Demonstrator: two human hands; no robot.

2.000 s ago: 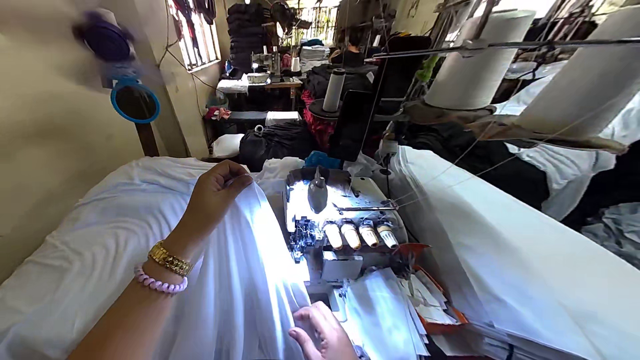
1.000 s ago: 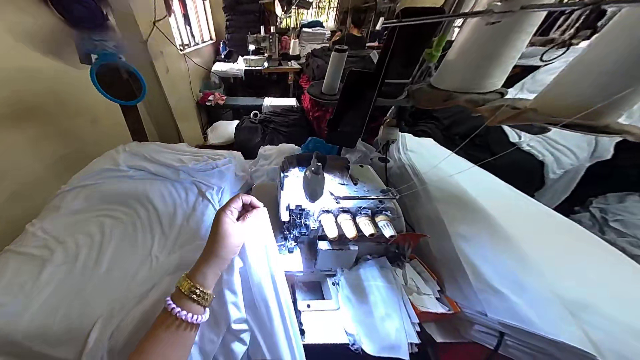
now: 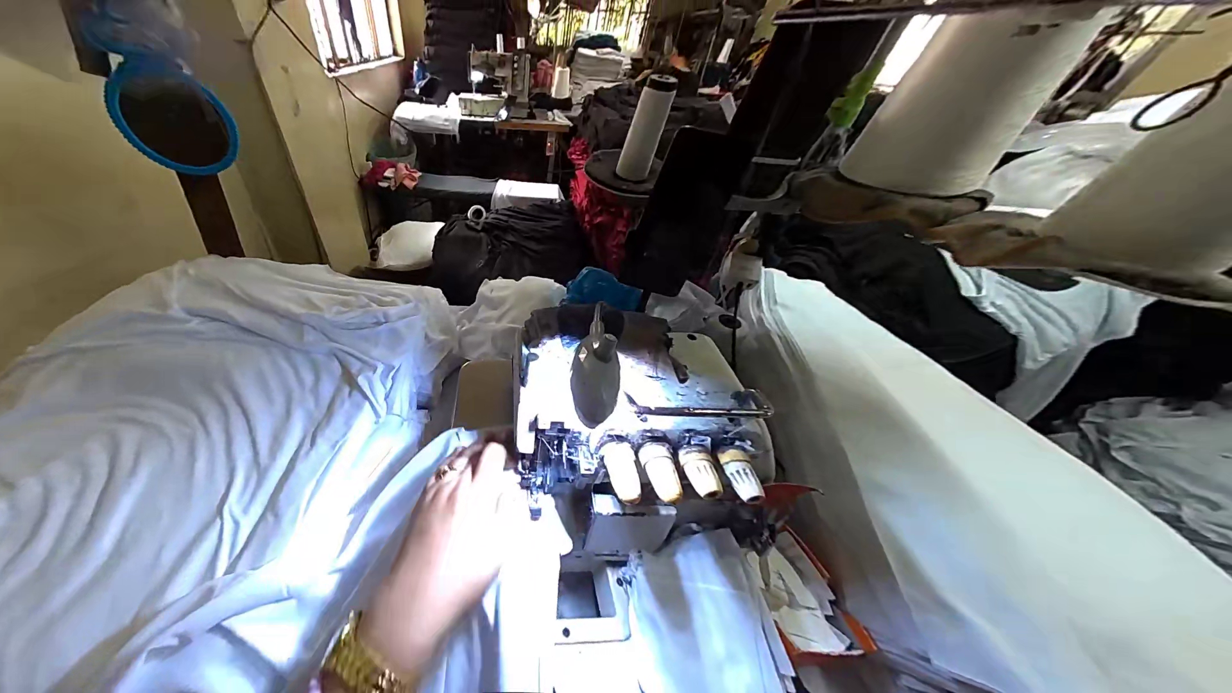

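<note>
My left hand (image 3: 452, 549), with a gold bracelet at its wrist, is at the left side of an overlock sewing machine (image 3: 703, 371). Its fingers are closed on white fabric (image 3: 221, 414) beside the needle and presser foot area (image 3: 549, 472). This fabric spreads in folds over the left side. A bright lamp lights the machine head, and several thread tension dials (image 3: 659, 467) stand along its front. My right hand is out of the frame. Small white fabric pieces (image 3: 703, 606) lie in front of the machine, right of a square opening in its bed.
A long stack of white fabric (image 3: 895, 462) runs along the right. Large thread cones (image 3: 943, 106) stand above it on a rack. An orange-edged container (image 3: 852, 626) holds scraps. Behind the machine are a black bundle (image 3: 500, 241) and a thread cone (image 3: 647, 125); a blue-framed mirror (image 3: 171, 115) hangs left.
My left hand has moved down toward the needle area with the white fabric. My right hand, seen at the bottom two seconds ago, has left the view.
</note>
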